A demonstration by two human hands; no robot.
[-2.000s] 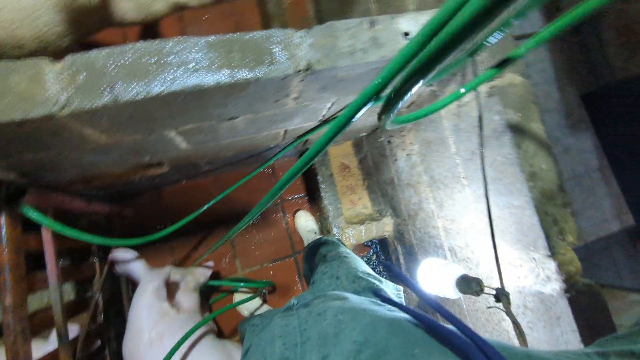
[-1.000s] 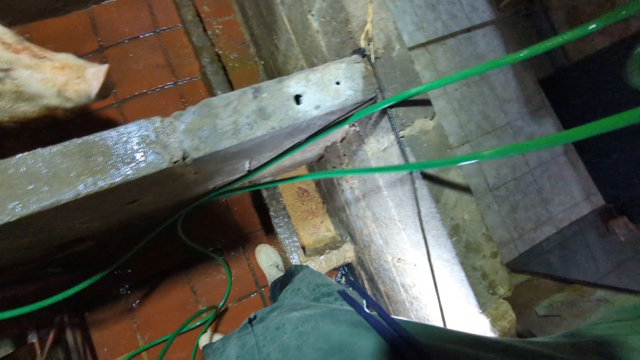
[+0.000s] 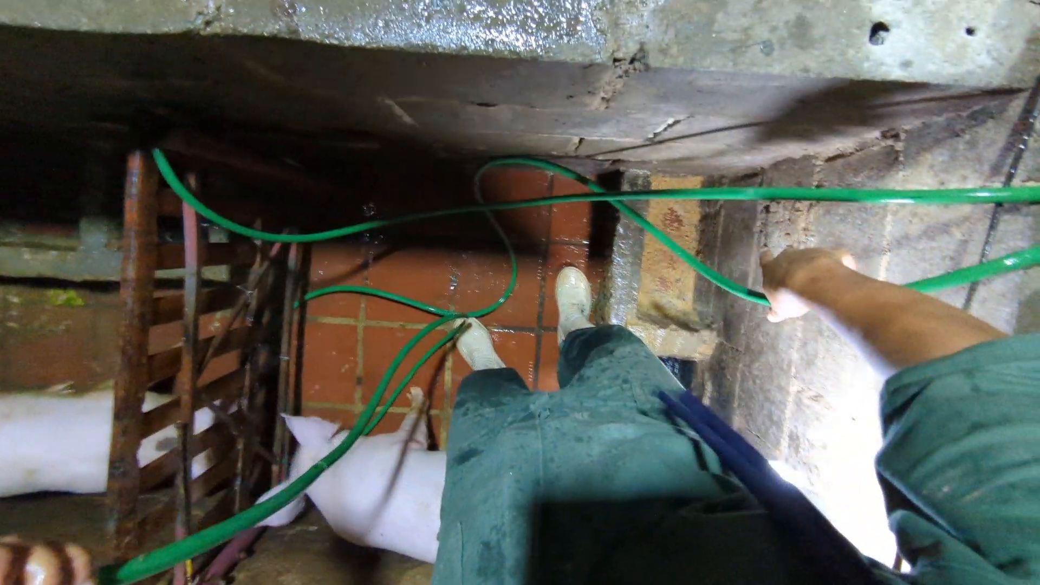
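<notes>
My right hand (image 3: 792, 280), at the end of a green sleeve, is closed around a green hose (image 3: 691, 256) beside the concrete block wall on the right. Only the fingers of my left hand (image 3: 45, 562) show, in the bottom left corner, where the thick end part of the hose meets them; their grip is partly cut off by the frame edge. From there the hose runs up past my white boots (image 3: 524, 313), loops over the red tiles and crosses itself. Another stretch passes level from the gate to the right edge.
A rusty metal gate (image 3: 134, 341) stands at the left. One white pig (image 3: 382, 496) lies beside my leg, another pig (image 3: 53, 443) beyond the gate. A wet concrete wall top (image 3: 406, 28) spans the upper edge. A brick ledge (image 3: 668, 244) adjoins the right wall.
Both hands have come into view, the right one on the hose. The view has swung left and down, bringing back the gate and pig. The hose lies differently over the tiles.
</notes>
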